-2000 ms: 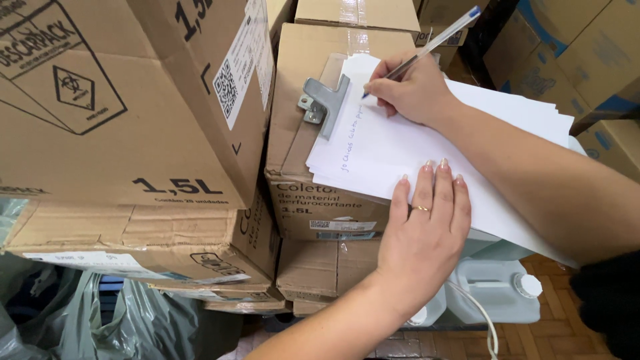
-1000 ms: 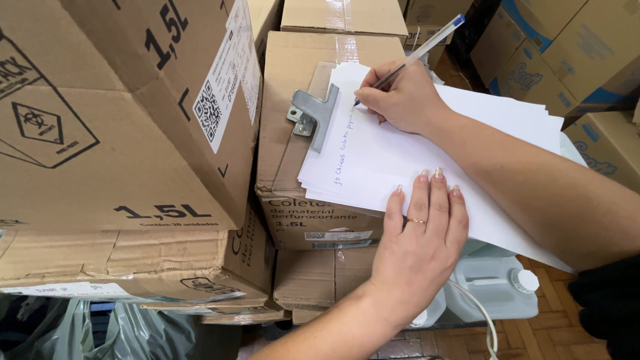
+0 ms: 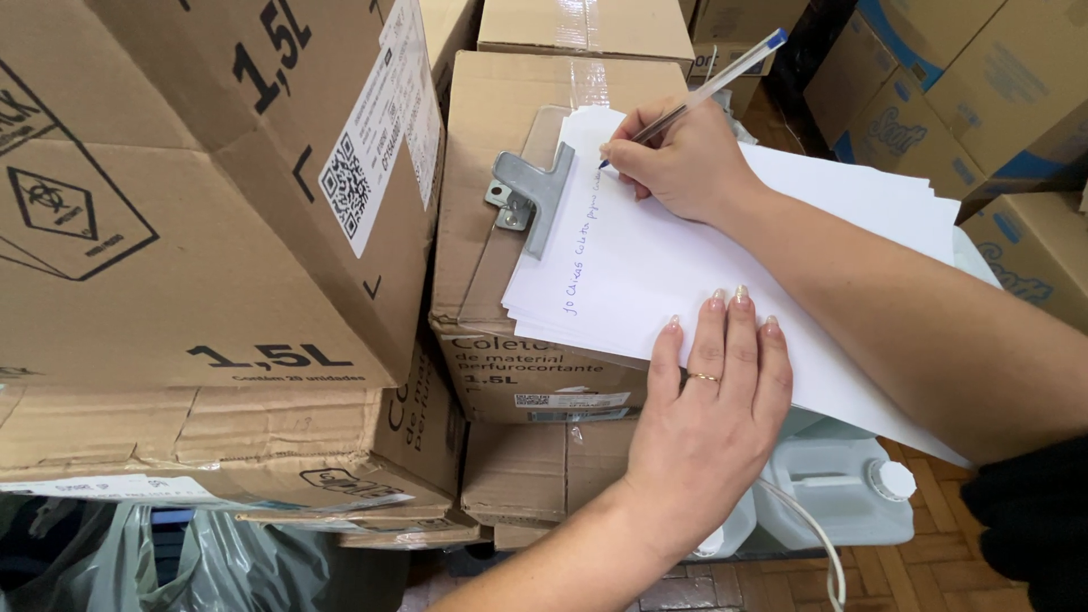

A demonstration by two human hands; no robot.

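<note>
My right hand (image 3: 680, 157) grips a clear ballpoint pen (image 3: 705, 81) with a blue end cap, its tip on the top sheet of a stack of white paper (image 3: 646, 263). A line of blue handwriting runs along the sheet near the clip. My left hand (image 3: 718, 382), a ring on one finger, lies flat with spread fingers on the paper's near edge. A metal clip (image 3: 540, 195) holds the sheets on a clear clipboard (image 3: 493, 293). The clipboard rests on a closed cardboard box (image 3: 480, 144).
Stacked cardboard boxes (image 3: 229, 297) stand at the left, with grey plastic bags (image 3: 221, 561) below them. Translucent plastic jugs (image 3: 837, 501) and a white cable (image 3: 820, 531) are beneath the paper's near side. More boxes (image 3: 901, 127) stand at the far right, above a parquet floor (image 3: 926, 561).
The blue handwriting has grown longer, and my right hand with the pen has moved along the line, away from its start. My left hand stays on the paper.
</note>
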